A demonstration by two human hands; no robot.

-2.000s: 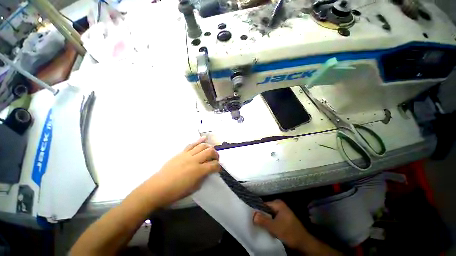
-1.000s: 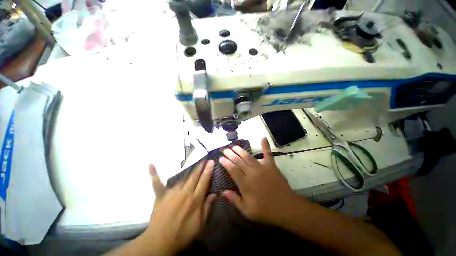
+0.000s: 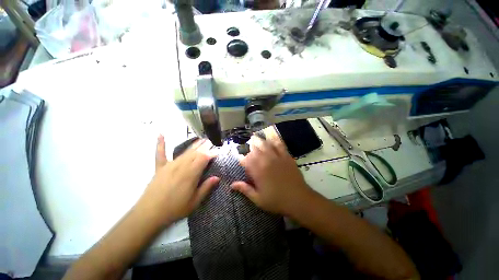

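Observation:
Joined fabric panels [image 3: 238, 229], dark grey-brown woven face up, lie under the head of the sewing machine [image 3: 328, 82] and hang over the table's front edge. A seam runs down their middle. My left hand [image 3: 178, 178] rests on the left side of the fabric, thumb and fingers apart. My right hand [image 3: 271, 175] lies on the right side, its fingertips close to the presser foot [image 3: 243, 147]. Both hands press the fabric flat. The needle tip cannot be made out.
Scissors [image 3: 364, 164] with white and green handles lie right of the needle, beside a smartphone [image 3: 298, 136]. A panel stack [image 3: 19, 180] lies at the left. A plastic bag [image 3: 68, 27] is at the back left. A red bin [image 3: 429, 210] stands below right.
The panels first showed their pale backing in my hands below the table edge. They now lie face up and spread under the machine head. Both hands have moved up to the needle area.

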